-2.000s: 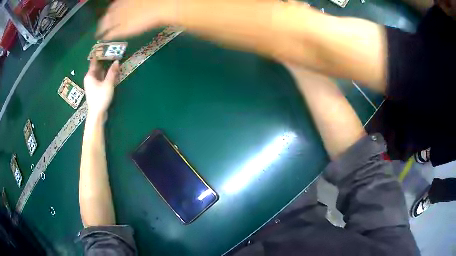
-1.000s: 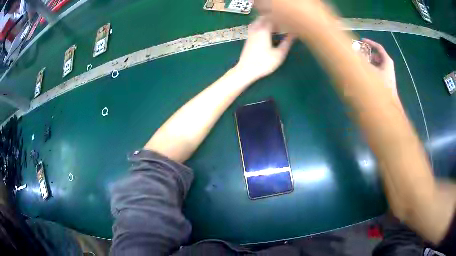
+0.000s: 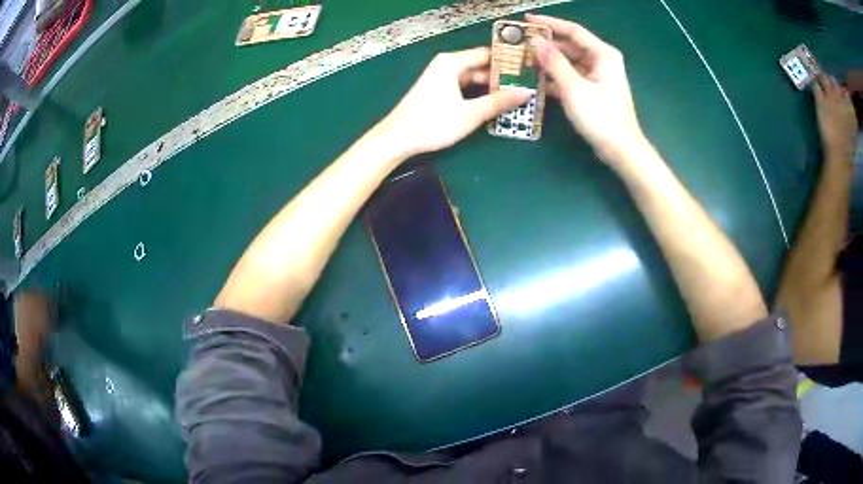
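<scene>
A handset unit (image 3: 516,80) is held up between both my hands at the top centre, near the speckled strip. Its dark round part is at the top end and its white key squares at the lower end. My left hand (image 3: 454,102) grips its left edge, with the thumb across the middle by the keypad area. My right hand (image 3: 589,83) grips its right edge, with fingers at the upper part. A dark smartphone (image 3: 433,265) lies on the green surface below my hands.
A speckled strip (image 3: 203,102) crosses the upper left. Beyond it lie several units, one at the top (image 3: 278,25). Small white rings (image 3: 140,250) lie at the left. At the right, a person's hand (image 3: 835,118) touches another unit (image 3: 800,68). A neighbour's arm shows at far left.
The arm that crossed over my work has withdrawn to the right. My left hand has come to the unit in my right hand; both now hold it. The view has shifted.
</scene>
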